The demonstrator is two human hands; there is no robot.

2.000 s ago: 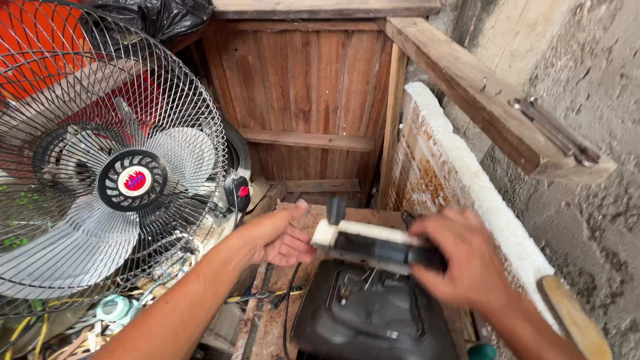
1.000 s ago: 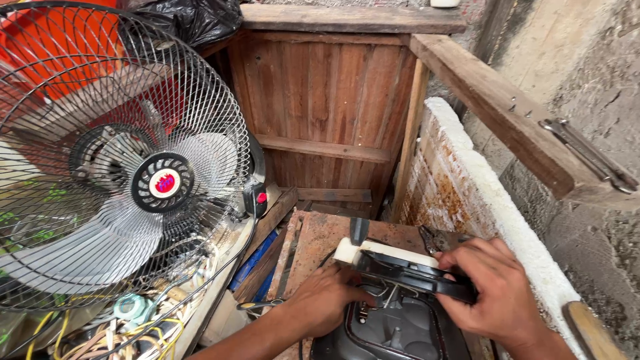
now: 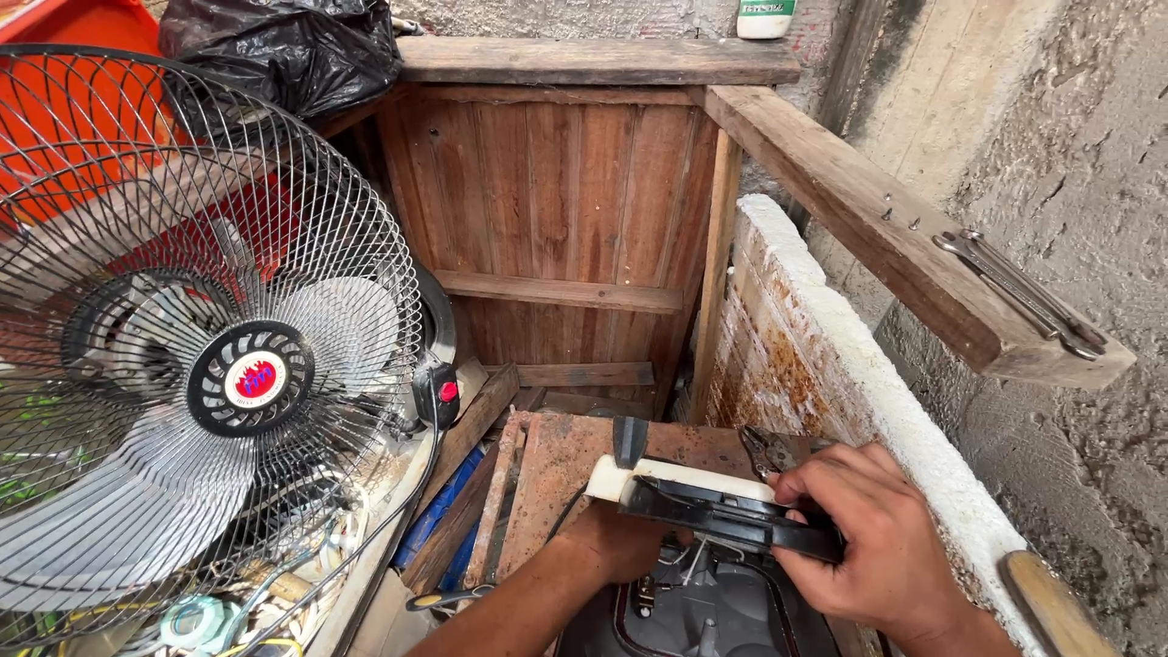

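Observation:
My right hand (image 3: 862, 529) grips the right end of a black and white plastic housing part (image 3: 721, 511), its fingers on top and thumb below. Under the left end of that part is my left hand (image 3: 620, 543); its fingers are hidden, so its hold cannot be told. A dark, tapered piece (image 3: 630, 443) stands up at the part's white left end. Below both hands lies a dark grey appliance body (image 3: 721, 602) with a curved tube, a small metal fitting and thin wires. Pliers (image 3: 762, 452) rest just behind my right fingers.
A caged electric fan (image 3: 251, 379) fills the left side, above cables and scraps. Two wrenches (image 3: 1022, 292) and small screws lie on the wooden beam (image 3: 849, 201) at right. A white foam slab (image 3: 858, 365) leans beside the rusty work surface (image 3: 566, 456). A wooden handle (image 3: 1058, 607) is at lower right.
Two seconds ago my left hand was beside the housing part's left end with fingers spread; now it is under it. My right hand still holds the right end. The view has shifted somewhat.

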